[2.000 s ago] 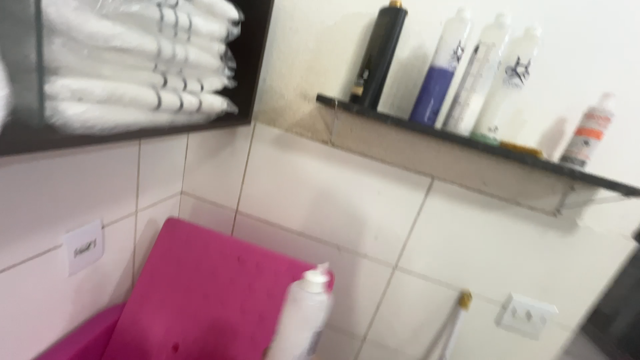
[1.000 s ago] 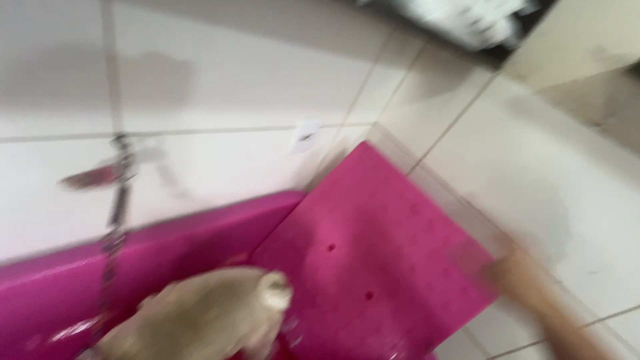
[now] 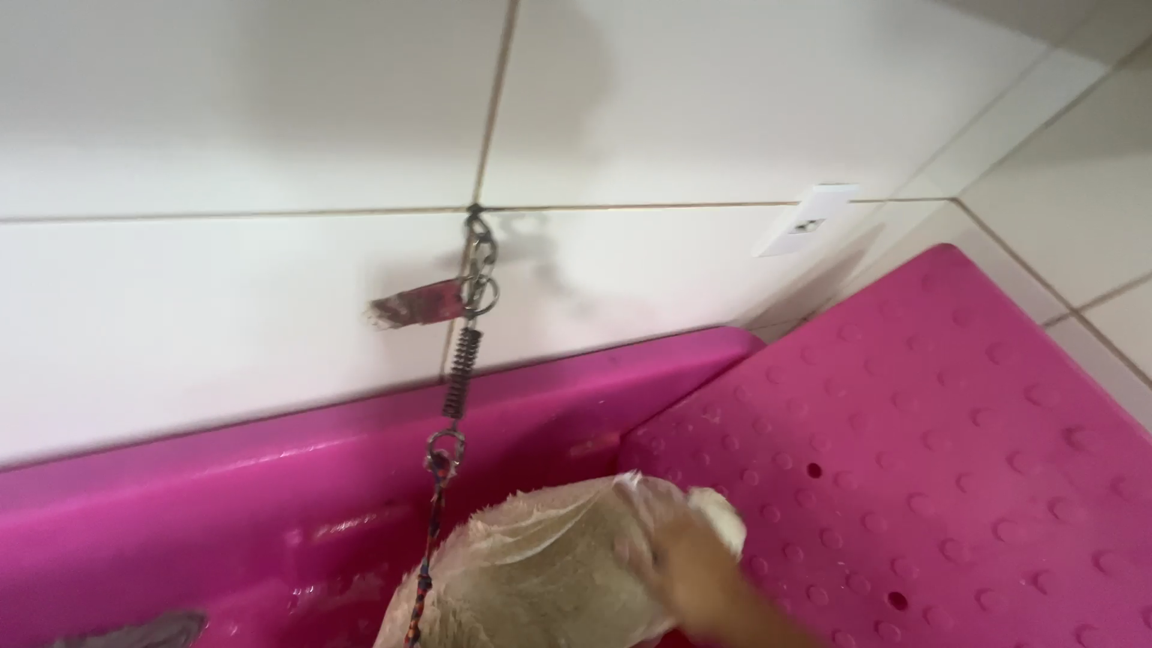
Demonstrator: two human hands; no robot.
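A wet, light-furred animal, likely a dog, is in the pink tub, its head out of view. My right hand, blurred, lies on its wet fur near the tail end, with some white foam at the fingertips. Nothing held in that hand can be made out. A chain with a coil spring hangs from the wall and joins a dark braided cord, which runs down beside the animal. My left hand is out of view.
A pink studded panel slants up at the tub's right end. White wall tiles rise behind, bearing a wall plate. A worn red tag hangs off the chain. A greyish object lies in the tub at lower left.
My right hand has moved from over the studded panel onto the animal's fur. The view has swung down and left from the shelf of bottles seen earliest.
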